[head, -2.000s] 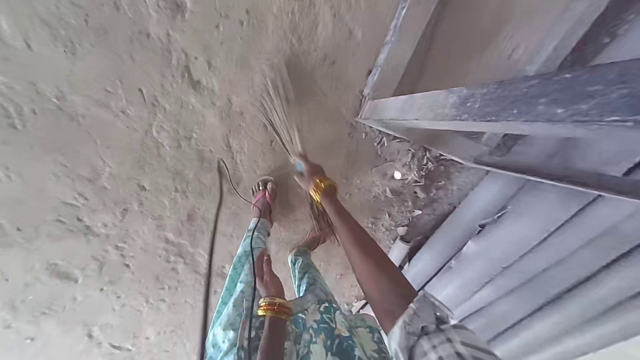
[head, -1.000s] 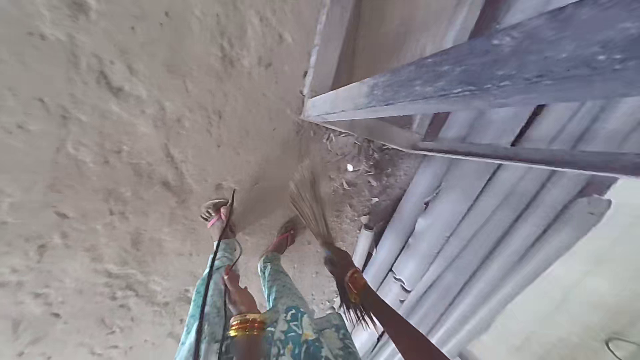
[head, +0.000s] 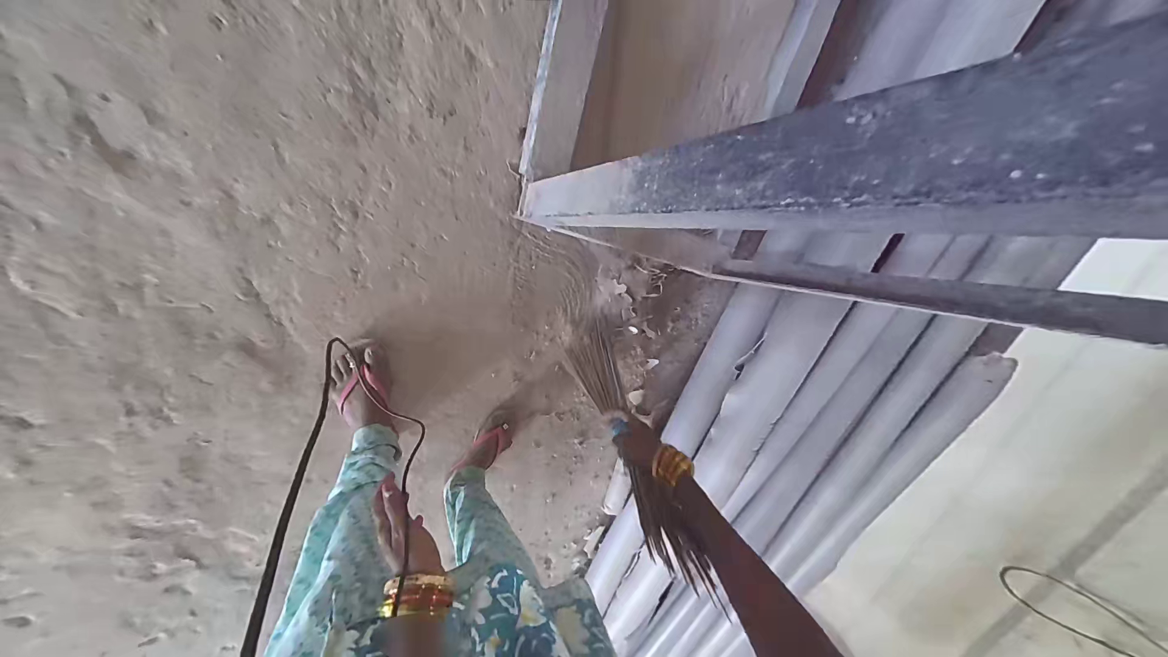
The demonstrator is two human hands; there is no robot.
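Observation:
My right hand (head: pixel 641 443), with yellow bangles at the wrist, is closed around a stick broom (head: pixel 595 365) near its blue binding. The bristles spread on the dusty ground beside a strip of litter and pale scraps (head: pixel 630 319); the stick ends stick out behind the hand. My left hand (head: pixel 401 538) rests near the knee over the patterned turquoise trousers (head: pixel 338 520), holding nothing, its fingers extended. A thin dark cord (head: pixel 297 484) hangs in front of it and loops by the foot in a pink sandal (head: pixel 363 388).
A grey frame with a thick beam (head: pixel 821 164) reaches in from the right. Below it lie corrugated grey sheets (head: pixel 803 411) along the litter. Rough earthen ground (head: pixel 228 182) spreads to the left. A thin wire loop (head: pixel 1068 607) shows at the lower right, on a pale surface.
My right hand has swung the broom from ahead of the feet to the right, beside the litter near the sheets. The left hand stays low by the knee. The view has shifted to the right.

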